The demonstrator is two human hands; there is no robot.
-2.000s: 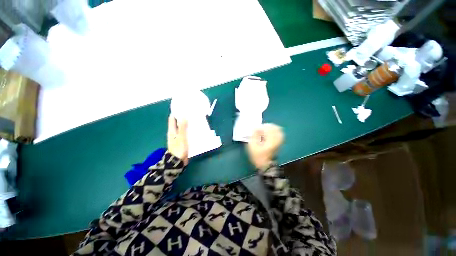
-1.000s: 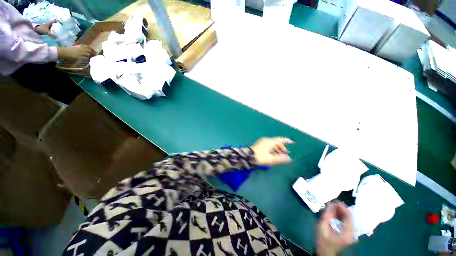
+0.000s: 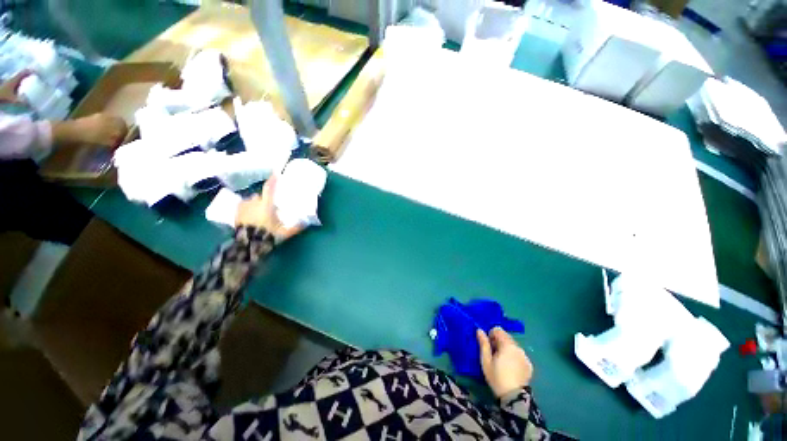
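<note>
My left hand is at the near edge of a white cluster of cameras at the left, its fingers on a white camera with a rounded head. The fingers are partly lost against the white, but they close on its side. My right hand pinches a crumpled bright blue cloth on the green mat in front of me. Two white cameras lie close together at the right, one with a thin antenna standing up beside it.
The other white cameras are piled beside an open cardboard tray. Another person's hand reaches into the tray. A large white sheet covers the back, with a grey post at its left. A red item lies far right.
My view has swung left. My left hand has gone from the bench middle to the white cluster. My right hand has left the two cameras and taken hold of the blue cloth.
</note>
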